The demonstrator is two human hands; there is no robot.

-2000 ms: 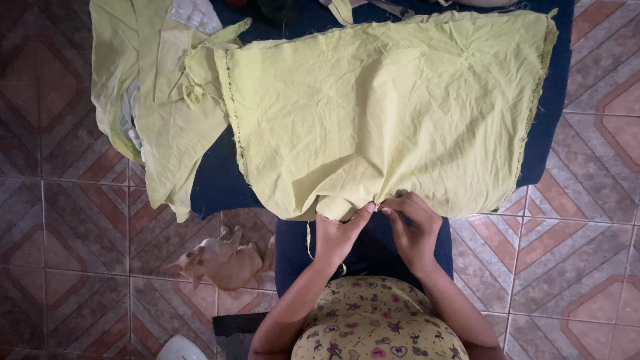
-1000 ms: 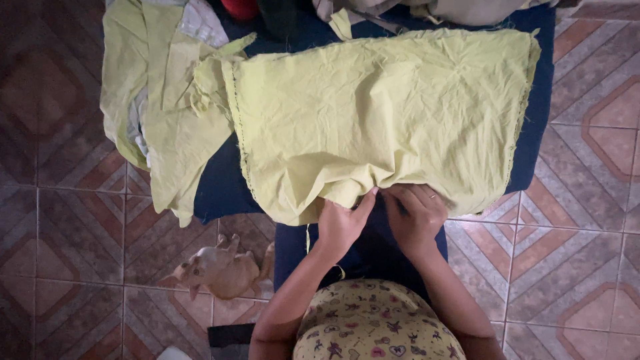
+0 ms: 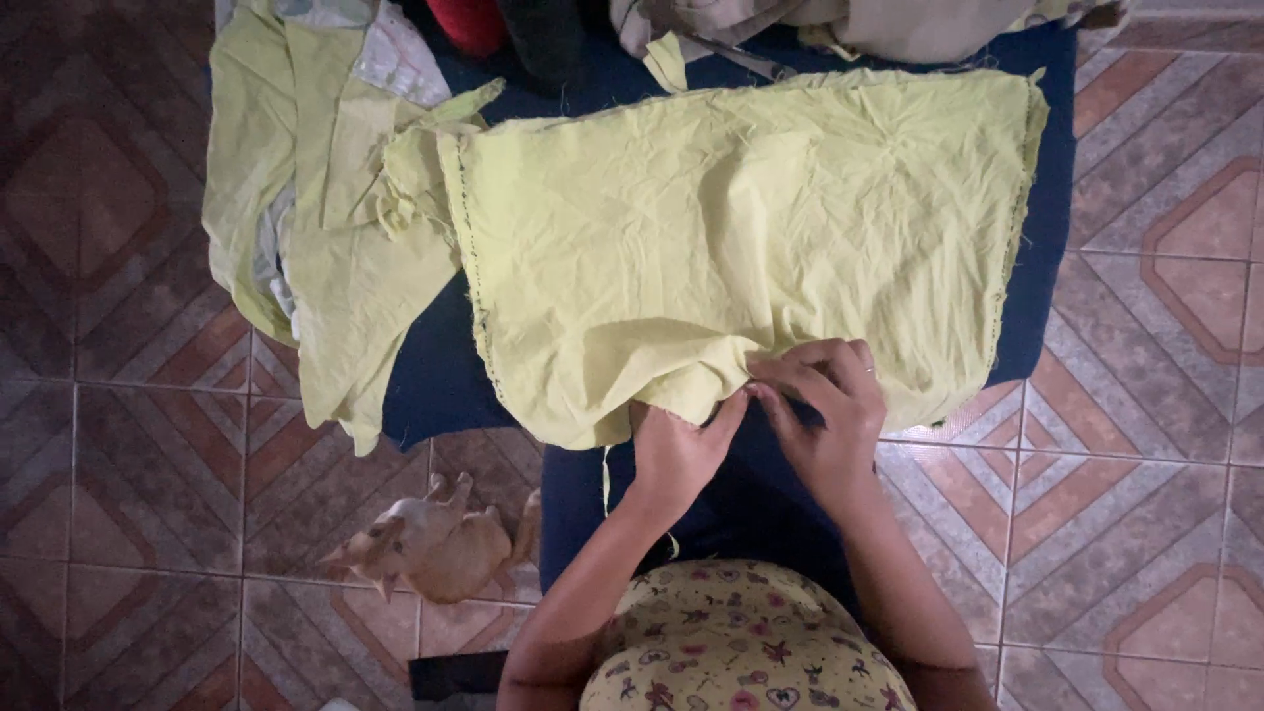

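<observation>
A wrinkled yellow-green fabric piece [image 3: 612, 227] with dark stitching along its side edges lies over a dark blue cloth surface. At its near edge my left hand [image 3: 681, 449] grips the fabric between thumb and fingers, the fingers partly hidden under a fold. Close beside it, my right hand [image 3: 829, 405] pinches the same gathered edge with thumb and forefinger, and a ring shows on one finger. The fingertips of both hands almost meet. Whether a needle or pin is between them cannot be seen.
More yellow-green cloth [image 3: 326, 197] hangs over the left side of the dark blue surface [image 3: 1052, 197]. Scissors [image 3: 746, 59], a fabric scrap [image 3: 667, 61], a red object [image 3: 469, 22] and greyish cloth [image 3: 918, 25] lie at the back. An orange and white cat [image 3: 439, 548] lies on the tiled floor.
My right hand has shifted from curling over the near edge to pinching it beside my left thumb. The fold over my left hand has changed shape.
</observation>
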